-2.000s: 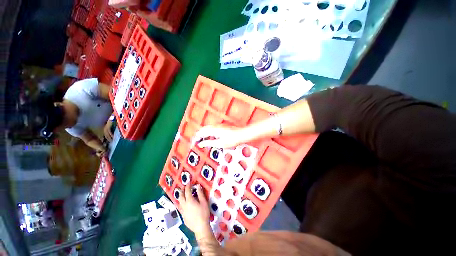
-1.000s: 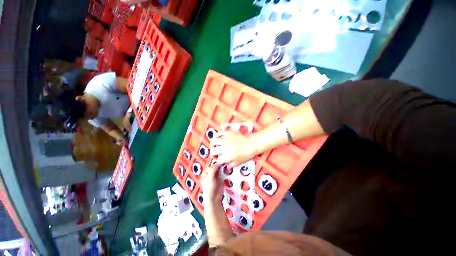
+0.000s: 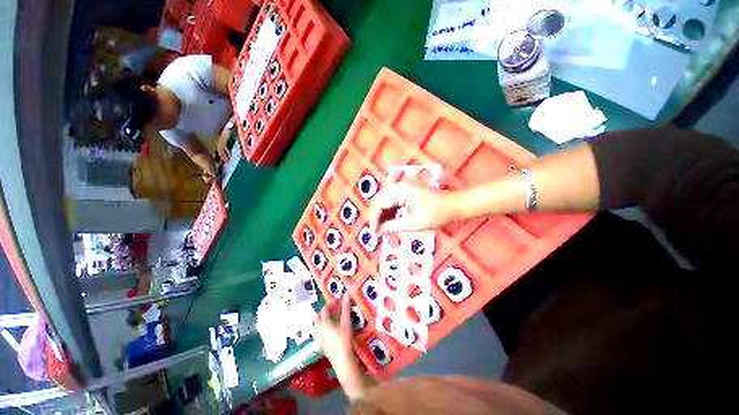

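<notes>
The orange-red pocket tray (image 3: 478, 166) lies in front of me with round dark-centred parts (image 3: 455, 284) in many lower and left pockets. A white die-cut sticker sheet (image 3: 393, 304) with round holes lies over its middle, reaching up behind my right hand. My right hand (image 3: 409, 207) is over the tray middle, fingertips bent together just above a round part (image 3: 367, 237); whether they pinch a disc cannot be seen. My left hand (image 3: 334, 324) is at the tray's lower left edge, fingers beside a part; its grip is blurred.
An open small jar (image 3: 525, 81) and white pad (image 3: 567, 117) stand beyond the tray's upper right. White sheets (image 3: 600, 49) lie behind. Scrap pieces (image 3: 284, 308) lie by the lower left edge. Stacked red trays (image 3: 312, 65) and a person (image 3: 190, 97) are across the green bench.
The view has shifted, so the tray appears nearer. My hands, close together a second ago, are now apart: the left is back at the tray's lower edge, the right over the middle.
</notes>
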